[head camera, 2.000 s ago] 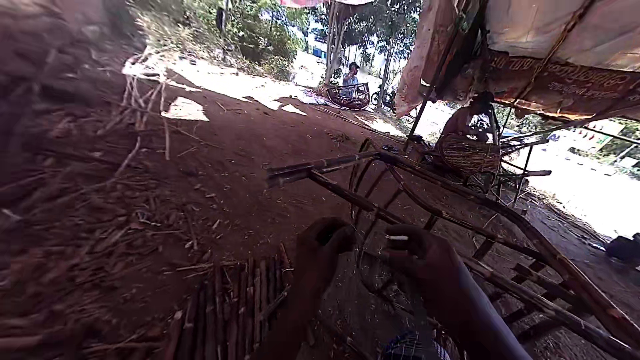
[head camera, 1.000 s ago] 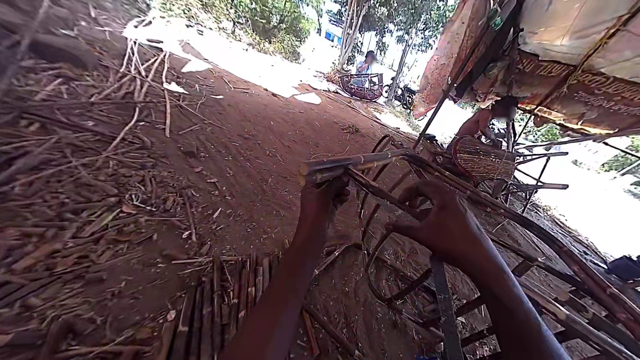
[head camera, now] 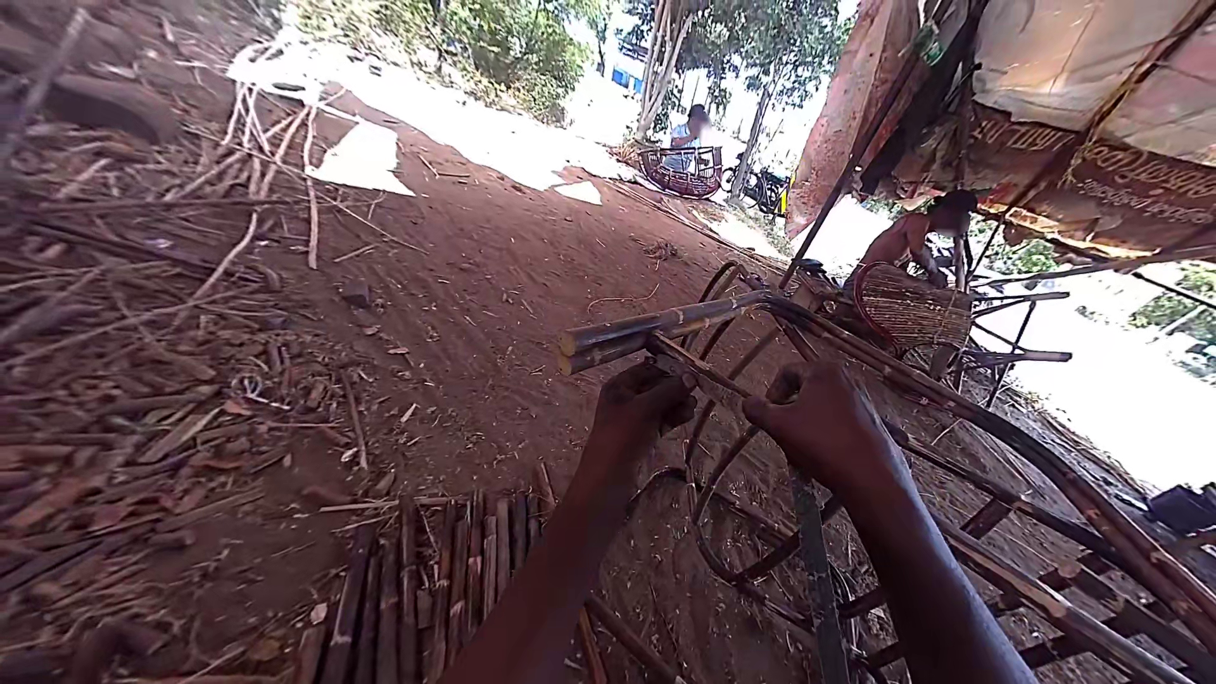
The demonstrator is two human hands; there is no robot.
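Observation:
A cane furniture frame (head camera: 959, 404) of dark bent poles spreads across the right side, with two thick pole ends (head camera: 608, 342) side by side near the middle. Just beneath those ends my left hand (head camera: 646, 404) pinches a thin cane strip (head camera: 708, 372) that slants down to the right. My right hand (head camera: 822, 423) has its fingers curled at the lower end of the same strip, partly hiding it. Curved cane hoops (head camera: 698, 475) hang below and between the hands. A flat dark bar (head camera: 819, 579) runs downward below my right hand; its upper end is hidden.
Cut cane poles (head camera: 456, 579) lie side by side at lower left, near scattered sticks and chips (head camera: 142, 427). A co-worker (head camera: 912, 242) bends over a woven cane piece (head camera: 912, 309) at right. Another person (head camera: 689, 133) is behind a cane frame (head camera: 682, 173). Tarpaulin (head camera: 1092, 161) hangs above.
Both hands were lower, away from the pole ends, two seconds ago. They moved up to the frame, and my right hand has since come slightly down along the strip.

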